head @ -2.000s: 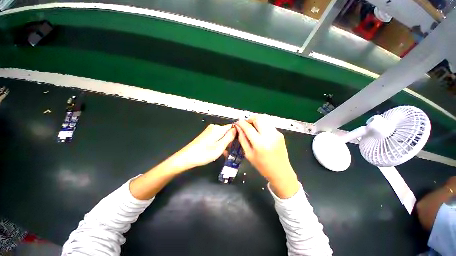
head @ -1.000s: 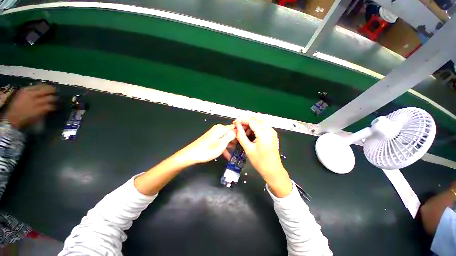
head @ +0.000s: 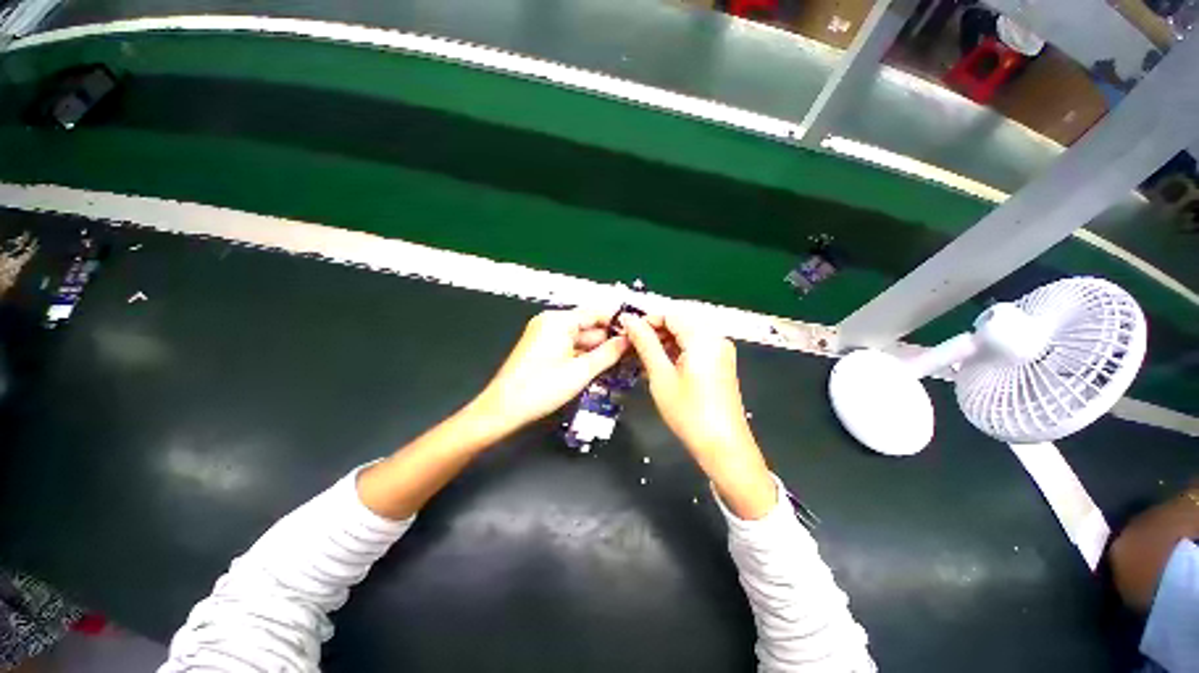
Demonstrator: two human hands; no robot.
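A blue circuit board with a white patch at its lower end hangs below my fingertips, over the dark bench. My left hand and my right hand meet at the board's upper end, fingertips pinched around a small black part. The fingers partly hide that part and the board's upper end. Tiny white specks lie on the bench right of the board. Dark tweezers lie beside my right wrist, partly hidden by the sleeve.
A white fan stands at right beside a white strip and a frame post. A board and a dark object are on the green conveyor. Another board lies far left. A person's arm is at right.
The held board has shifted slightly up and left between my hands. The neighbour's hand at left has mostly withdrawn, and the board there lies farther left. The conveyor board has moved left.
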